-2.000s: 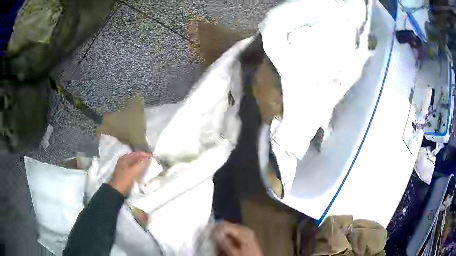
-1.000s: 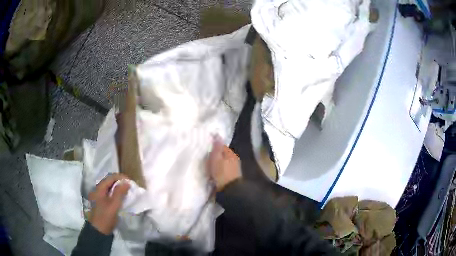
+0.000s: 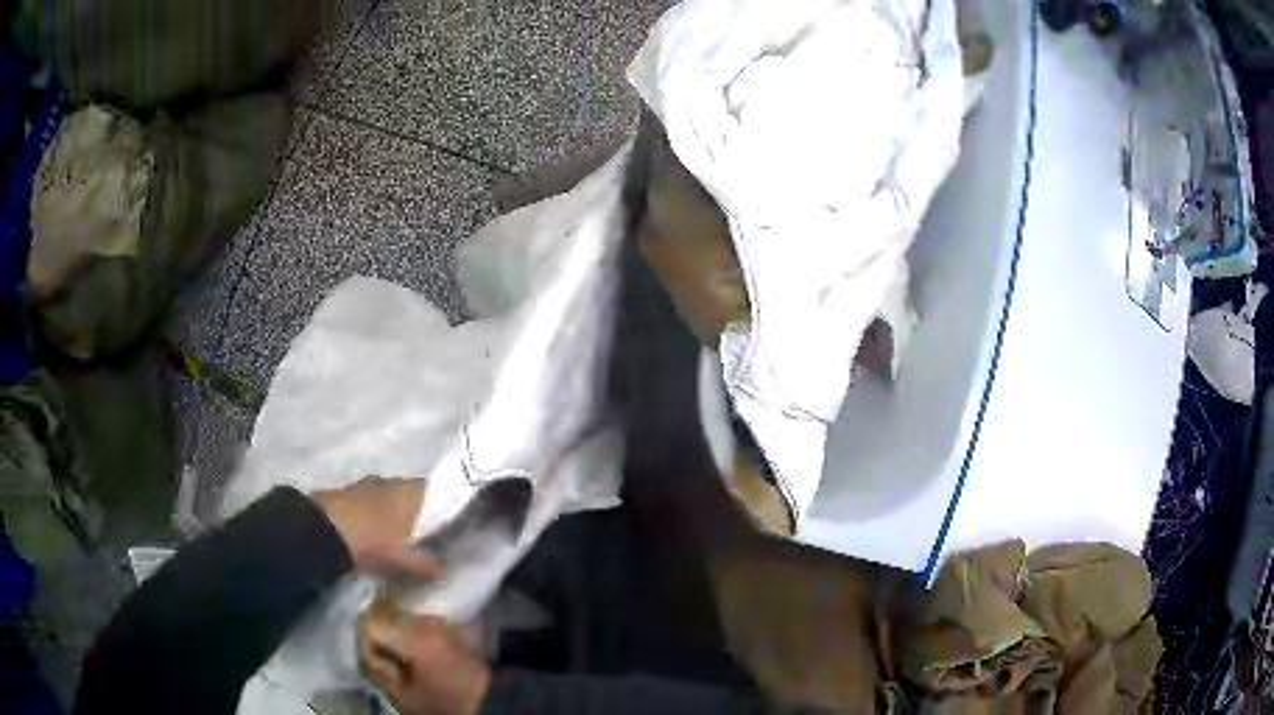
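A part-sewn garment piece [image 3: 538, 335], mostly white lining, hangs over my lap and towards the floor. My left hand [image 3: 377, 528] is closed on its edge at the lower left. My right hand [image 3: 426, 659] grips the same piece just below, close to my left hand. A dark spot or opening shows in the cloth beside my hands. Both hands are somewhat blurred, and I cannot tell if either holds a tool. More white-lined garment pieces [image 3: 838, 154] lie in the pale cloth trough [image 3: 894, 468].
The sewing machine table [image 3: 1076, 349] with its blue edge stripe stands on the right. A crumpled tan cloth heap [image 3: 1034, 629] is at the lower right. Olive garment piles [image 3: 196, 210] are on the left. Grey speckled floor [image 3: 419, 84] shows at the top.
My hands have come together at the lower left. The spread white piece is now gathered and folded between them. The view has shifted a little, showing more of the olive piles.
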